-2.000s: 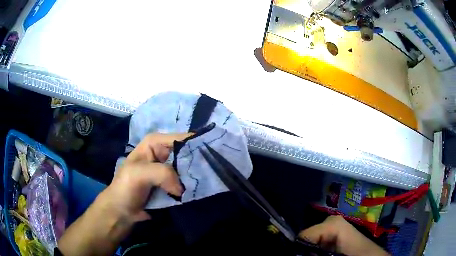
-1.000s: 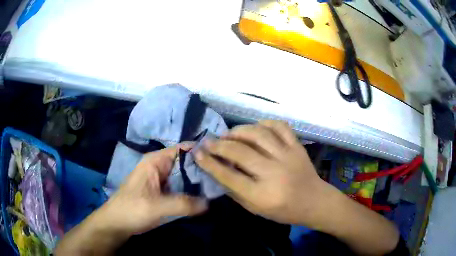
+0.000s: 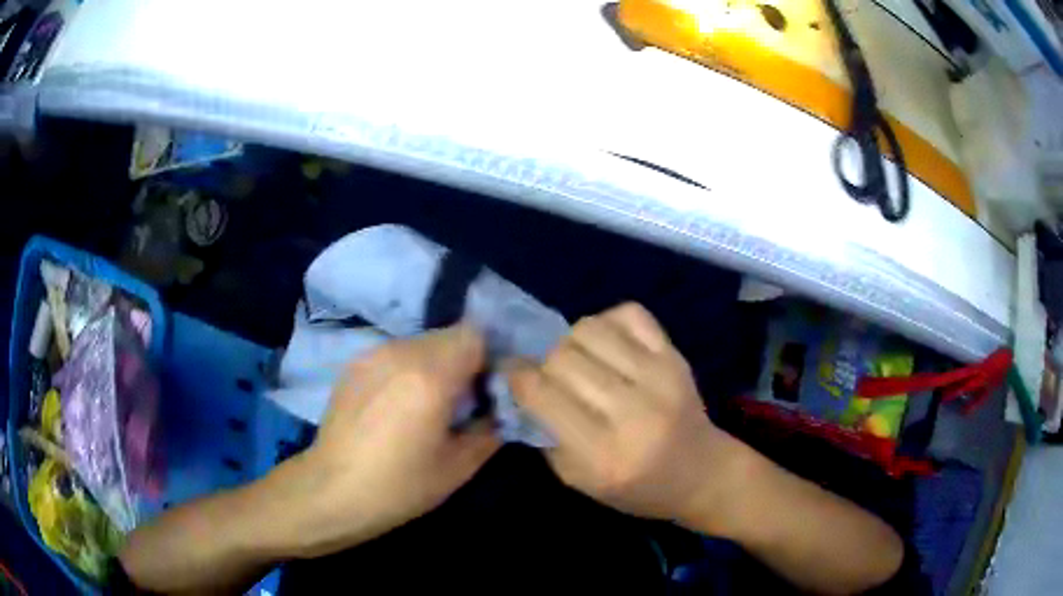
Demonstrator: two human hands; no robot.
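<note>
A garment piece with pale grey backing (image 3: pixel 379 274) and a black strip across it lies over my lap, below the table's front edge. My left hand (image 3: pixel 396 419) pinches its near edge. My right hand (image 3: pixel 624 408) grips the same piece just to the right, close to the left hand. The fingertips and the held fold are blurred, so its exact shape is hidden. Long black shears (image 3: pixel 865 140) lie on the machine bed and table at the upper right, handles toward me, out of both hands.
The white table (image 3: pixel 385 70) spans the top, with a thin dark strip (image 3: pixel 659 170) near its edge. The machine bed's orange strip (image 3: pixel 746 64) is upper right. A blue basket (image 3: pixel 161 338) with plastic bags stands left. A bag with red handles (image 3: pixel 944 378) is under the table at right.
The shears have gone from my right hand to the machine bed. My right hand now holds the piece beside my left. The piece has moved down from the table edge in the view.
</note>
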